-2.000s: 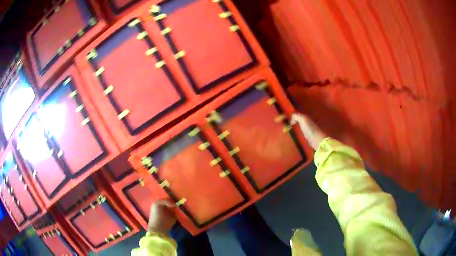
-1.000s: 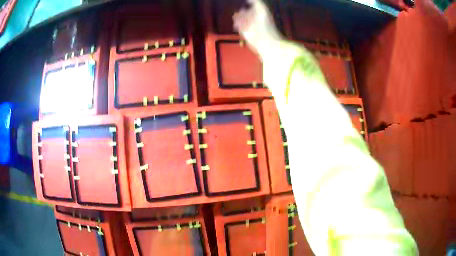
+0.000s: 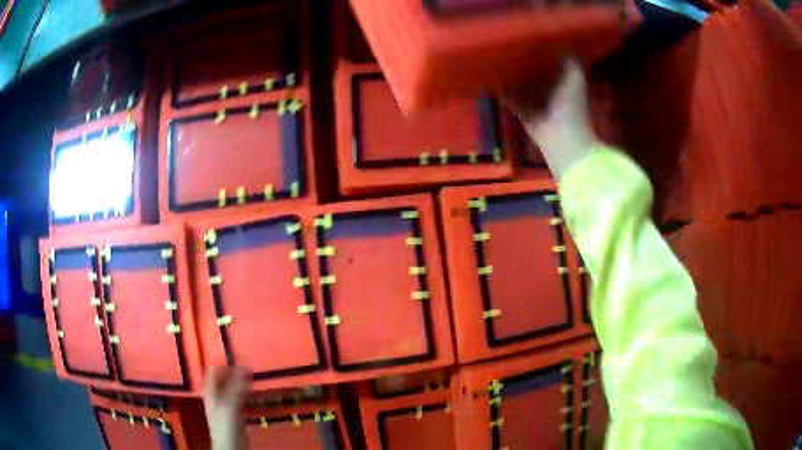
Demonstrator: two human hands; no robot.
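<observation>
A thick red foam tray stack (image 3: 457, 53) is raised and tilted at the top, cut off by the frame edge. Part of a dark panel border shows on it. My right hand (image 3: 563, 114) holds its near side; the fingertips are hidden. My left hand (image 3: 227, 391), blurred and partly cut off, is at the front edge of a loaded tray (image 3: 448, 308). Its grip is unclear. On that tray, two black-bordered glass panels (image 3: 264, 299) with pale yellow tabs lie side by side.
More loaded tray stacks stand close around, including one at the right (image 3: 453, 343) and one behind (image 3: 237, 206). A glaring panel (image 3: 92, 174) lies at the left. Plain red foam piles (image 3: 747, 281) rise at the right. Grey floor (image 3: 35, 343) shows at the left edge.
The thick foam stack is now raised in my right hand, which was reaching to the back a second ago. My left hand has come into view at the bottom. The view has shifted slightly.
</observation>
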